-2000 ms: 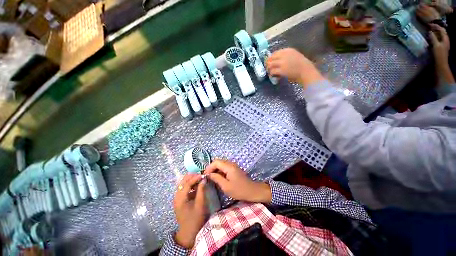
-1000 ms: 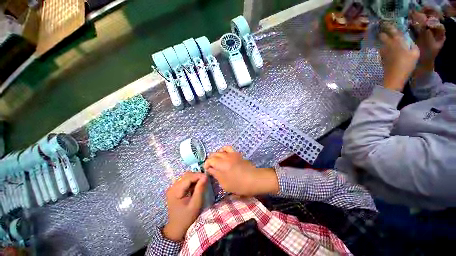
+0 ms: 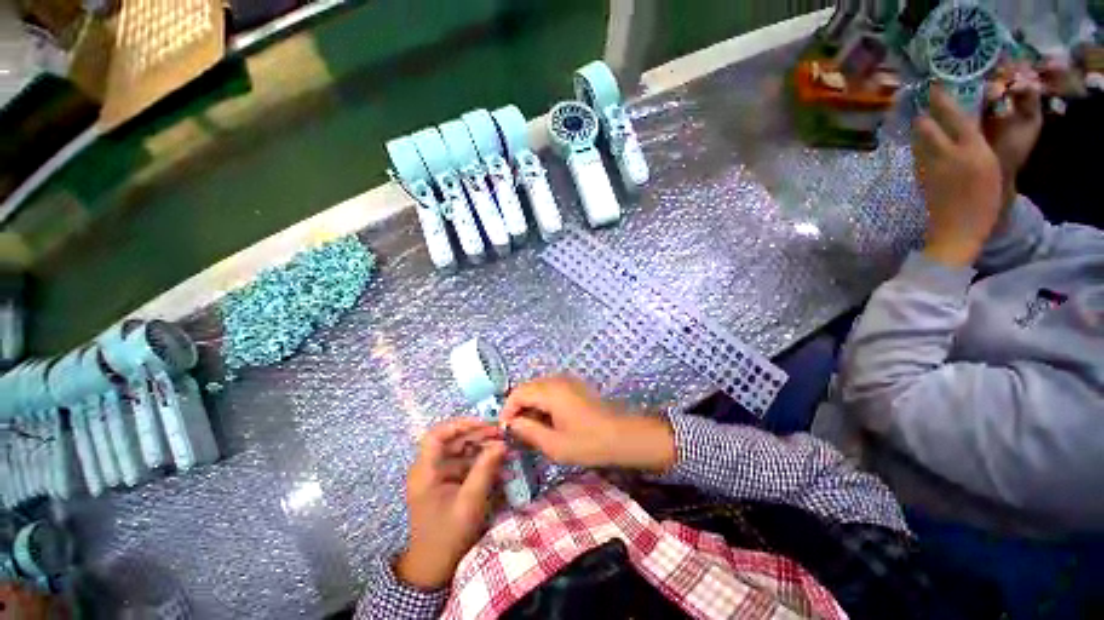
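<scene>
A teal handheld fan [image 3: 481, 368] lies in front of me, its head away from me and its pale handle running down between my hands. My left hand [image 3: 456, 491] is at the handle's left side, and my right hand [image 3: 575, 422] is at its right side. The fingertips of both hands meet over the upper handle, just below the head. Something tiny may be between them, too small to make out. Crossed pale lilac adhesive sheets [image 3: 666, 321] with rows of dots lie beyond my right hand. A heap of small teal parts [image 3: 299, 300] lies at the far left.
Fans stand in a row [image 3: 472, 182] along the far edge, with another group [image 3: 103, 412] at left. A person in a grey sleeve [image 3: 926, 327] holds a fan [image 3: 960, 49] at right, near an orange-red fixture [image 3: 844, 91]. The green belt [image 3: 363, 109] runs beyond the rail.
The neighbouring person has taken a fan from the right end of the row and now holds it up. My hands stay together at the fan; its lower handle now shows more. The view has shifted slightly.
</scene>
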